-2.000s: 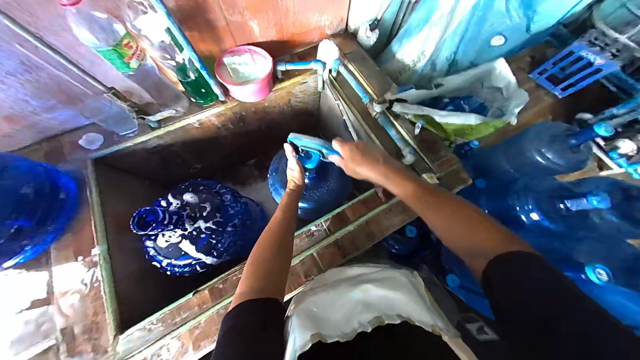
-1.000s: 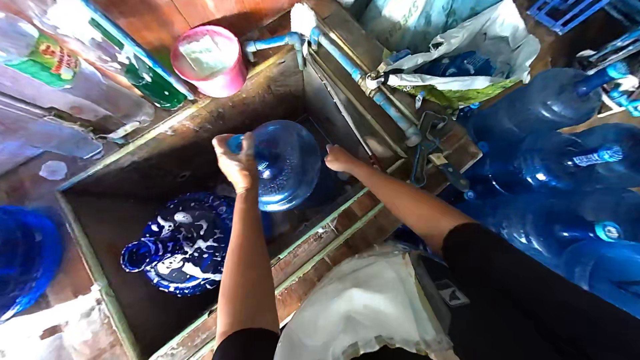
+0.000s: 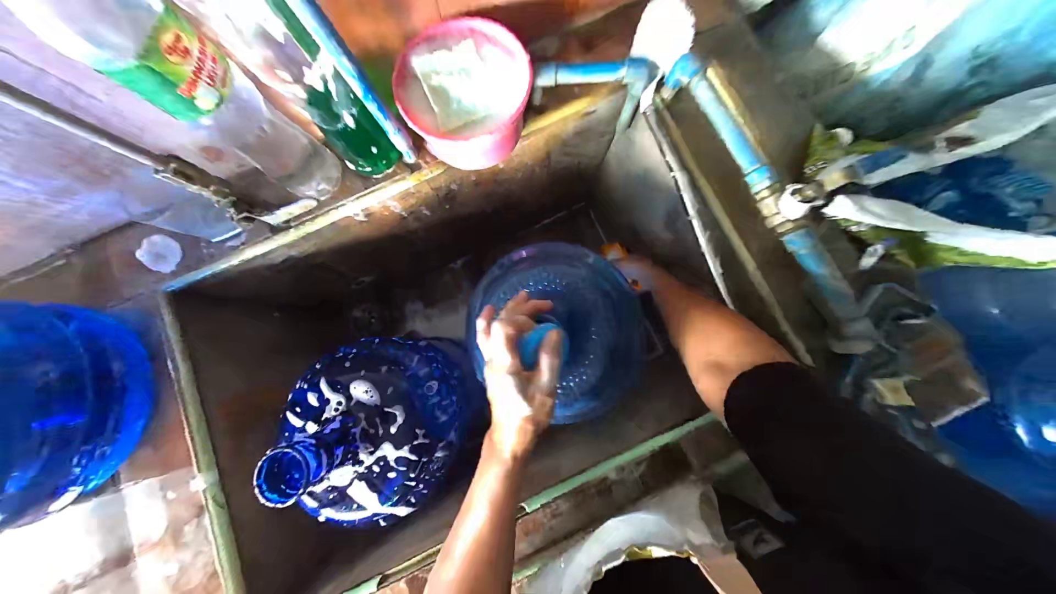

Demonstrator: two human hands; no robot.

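Observation:
A clear blue water jug [image 3: 590,330] stands in the right part of a dark basin [image 3: 247,355], its neck toward the camera. My left hand [image 3: 520,363] has its fingers curled around the light-blue cap [image 3: 538,345] on that jug's neck. My right hand [image 3: 631,268] is low beside the jug's far right side, partly hidden, with something small and orange at its fingertips; its grip is unclear. Left of these, a darker blue jug [image 3: 379,421] with white foam on it lies tilted, its open mouth toward the lower left.
On the basin's far ledge are a pink bucket [image 3: 464,91] and plastic bottles [image 3: 272,148]. Blue pipe with a valve [image 3: 796,206] runs along the right ledge. Another blue jug [image 3: 66,404] is left of the basin, and more blue plastic [image 3: 998,371] is at the right.
The handled blue object held over the jug two seconds ago is no longer seen in my hands. My right hand has gone down to the jug's far right side. The view has moved closer to the basin.

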